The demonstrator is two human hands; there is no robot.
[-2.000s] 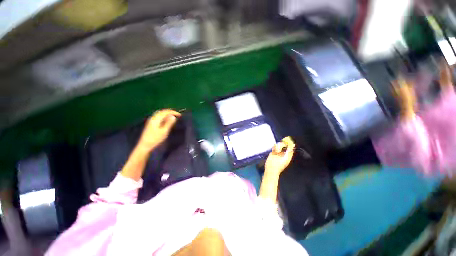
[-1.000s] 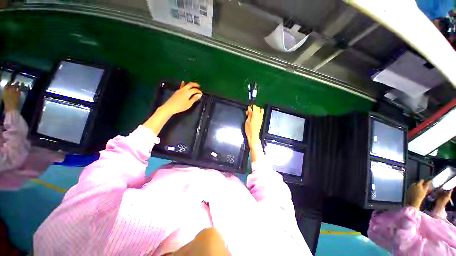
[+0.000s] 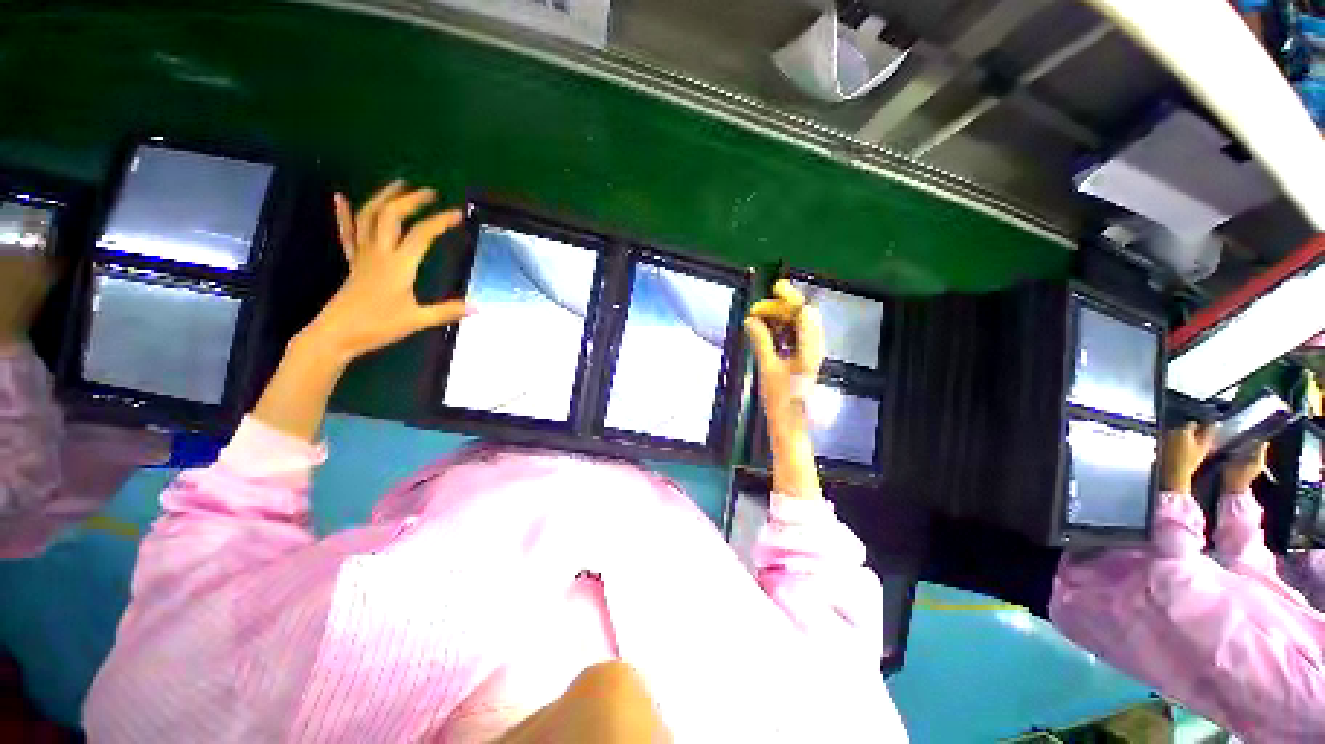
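Two tablets lie side by side in a black tray [image 3: 581, 439] in front of me. The left tablet [image 3: 516, 327] and the right tablet [image 3: 669, 349] show lit white and blue screens. My left hand [image 3: 381, 276] is spread, fingers apart, at the left edge of the tray, its fingertips near the left tablet's edge; nothing shows in it. My right hand [image 3: 786, 332] is just right of the right tablet, fingers curled, with yellow finger cots. Something small and dark shows between its fingers, too small to name.
Another tablet pair [image 3: 843, 371] lies partly behind my right hand, beside a ribbed black stack [image 3: 974, 422]. More pairs lie at far left [image 3: 175, 276] and right [image 3: 1116, 414]. Neighbouring workers' pink sleeves [image 3: 1148, 596] show at both sides. A grey shelf [image 3: 698, 73] runs behind the green bench [image 3: 320, 87].
Both tablet screens in front of me have gone from dark to lit. My left hand has moved left off the left tablet and spread. My right hand has moved right, away from the right tablet's edge.
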